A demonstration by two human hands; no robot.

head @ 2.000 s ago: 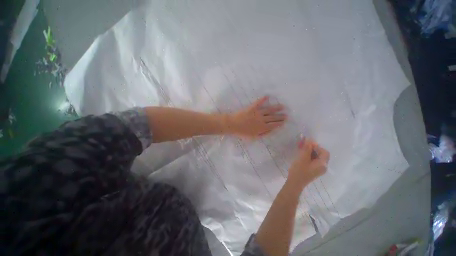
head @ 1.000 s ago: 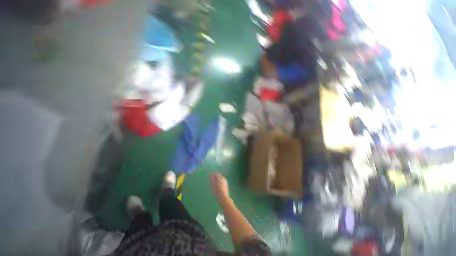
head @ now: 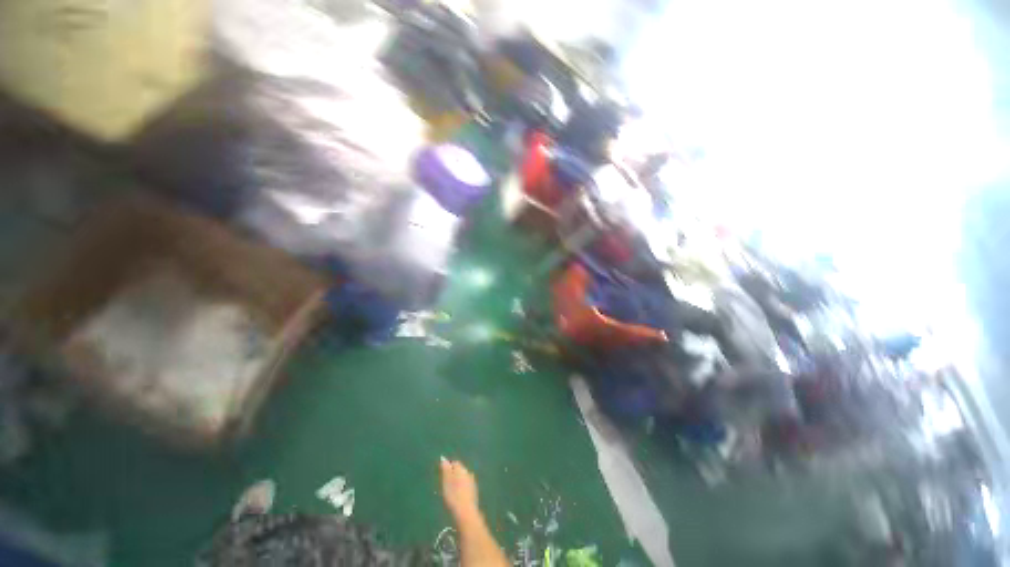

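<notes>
The view is strongly blurred. My right hand point(head: 456, 485) hangs over the green floor at the bottom centre, small and blurred. Its fingers look close together, and a tiny pale spot shows at the fingertips; I cannot tell if it holds something. My left hand is not in view. An open brown cardboard carton point(head: 166, 227) stands on the floor at the left with whitish cloth point(head: 166, 349) in it.
A purple stool point(head: 437, 177) stands beyond the carton, beside heaped pale cloth point(head: 316, 166). An orange-red object point(head: 593, 316) and blurred dark clutter lie to the right. A pale strip point(head: 620, 476) and small scraps lie on the green floor point(head: 366, 410).
The view has swung from the table with the white pattern sheet to the floor, then further right. My right hand has left the sheet; my left hand has gone out of view. The carton appears larger, at the left.
</notes>
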